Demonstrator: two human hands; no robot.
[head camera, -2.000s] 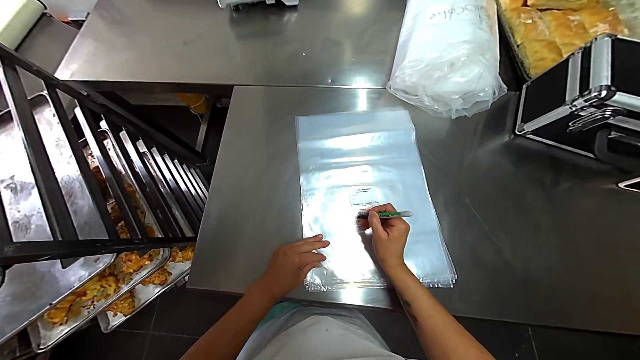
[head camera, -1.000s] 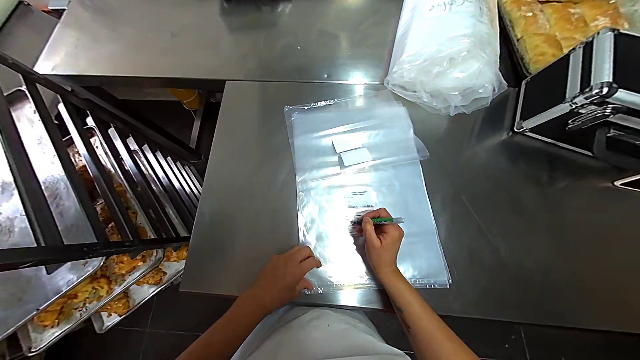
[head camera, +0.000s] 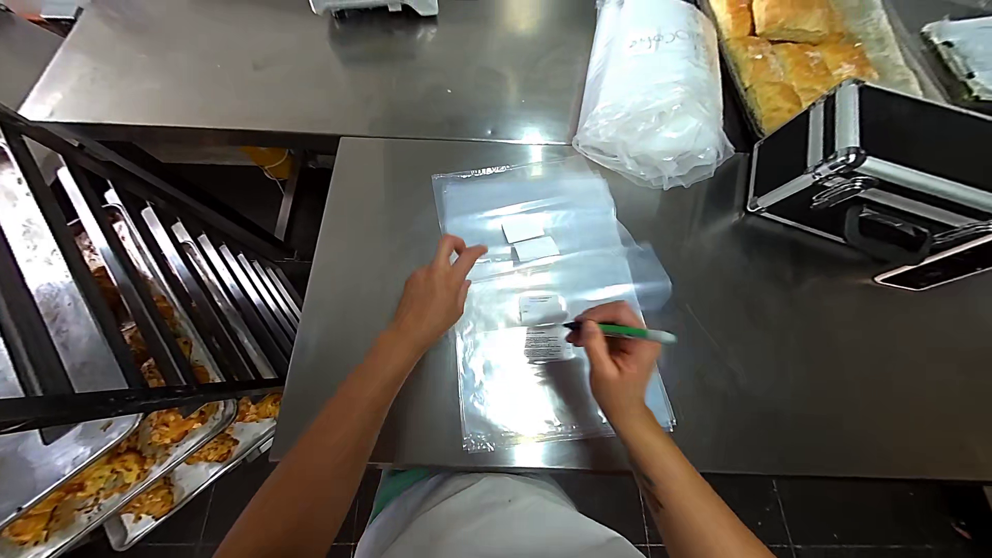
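A stack of clear plastic bags (head camera: 511, 395) lies on the steel table in front of me, its upper sheets folded back towards the far side. White labels show on it: two blank-looking ones (head camera: 535, 248) on the folded-back part and two with small print (head camera: 547, 343) nearer me. My right hand (head camera: 620, 360) grips a green marker (head camera: 620, 331), its dark tip pointing left beside the printed labels. My left hand (head camera: 435, 291) is at the left edge of the bags, thumb and forefinger apart, with nothing seen between them.
A rolled bundle of plastic (head camera: 659, 101) bearing writing lies behind the bags. Right of it are a tray of golden pastry (head camera: 790, 62), a black case with metal edges (head camera: 907, 155) and a phone (head camera: 942, 263). A rack with baking trays (head camera: 225, 442) stands at the left.
More of the upper bags now lie folded back, and labels show on them that the first frame does not show. My left hand has moved away from me, up the left edge of the bags.
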